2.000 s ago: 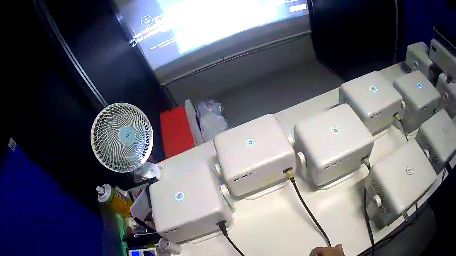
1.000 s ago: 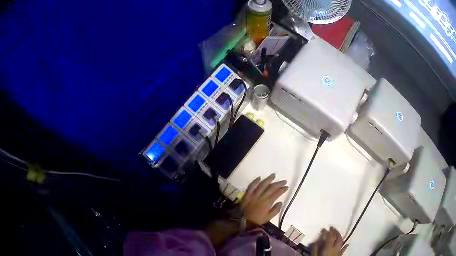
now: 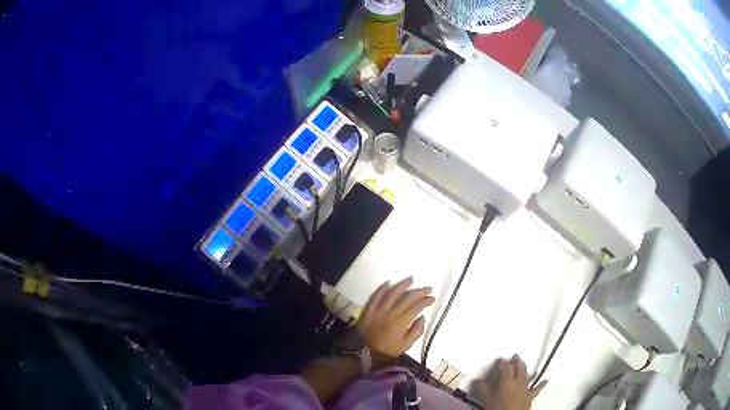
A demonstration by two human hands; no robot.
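My left hand [image 3: 394,319] lies on the near edge of the white table [image 3: 472,296] with its fingers apart, just below a flat black slab, perhaps a phone [image 3: 347,235]. It holds nothing. My right hand [image 3: 509,387] rests at the table edge further right, partly cut off by the bottom of the picture, fingers spread and empty. The nearest white projector [image 3: 485,132] stands beyond my hands with a black power cord [image 3: 459,289] plugged into it. A second projector [image 3: 596,186] stands beside it, also with a cord. Neither hand touches a projector.
A row of power meters [image 3: 282,166] with blue screens and black plugs stands at the left. A metal cup [image 3: 386,150], spray can [image 3: 383,32] and desk fan [image 3: 483,10] are at the far end. More projectors [image 3: 652,288] continue right. A bright screen is at top right.
The view has swung left and down from the projector row to the meters, and both hands have come into view on the table edge. Since one second ago, the hands have barely moved.
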